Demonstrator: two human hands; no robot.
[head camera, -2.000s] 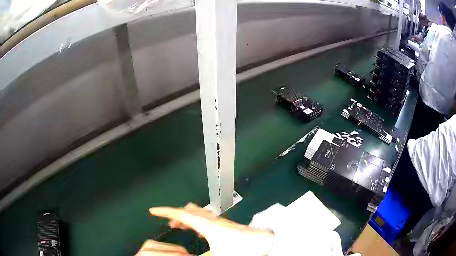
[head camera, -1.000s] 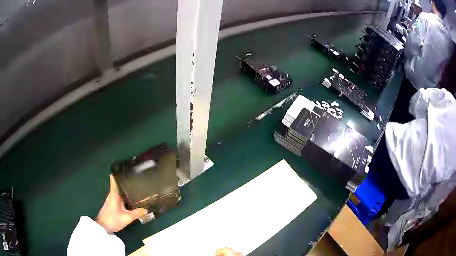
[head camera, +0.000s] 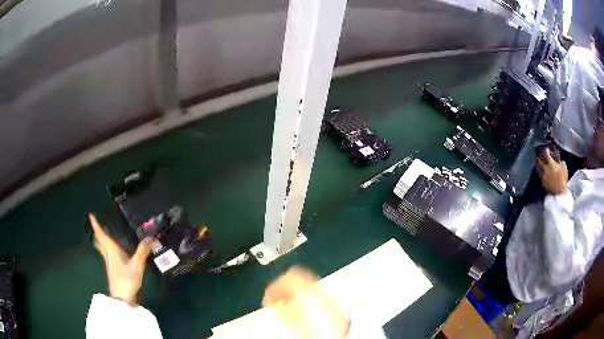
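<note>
A black printed retail box (head camera: 159, 222) lies on the green surface (head camera: 225, 165) left of the white post, slightly blurred. It has coloured print, a white label (head camera: 166, 260) at its near end and a pale spot at its far end. My left hand (head camera: 122, 261) is at the box's near left side, fingers spread and thumb close to its edge. My right hand (head camera: 298, 298) is blurred over a long white sheet (head camera: 391, 278) at the near edge; its fingers and any grip are unclear.
The white post (head camera: 301, 126) stands at the centre. Flat black printed blanks (head camera: 444, 212) are piled at the right, with several black boxes (head camera: 361, 138) and a tall dark stack (head camera: 513, 109) beyond. Two people in white smocks (head camera: 556, 232) are at right, above a brown carton (head camera: 467, 324).
The box my left hand gripped now lies farther left with its printed side visible, and that hand has opened beside it. My right hand has risen over the sheet. A coworker's hand has appeared at right.
</note>
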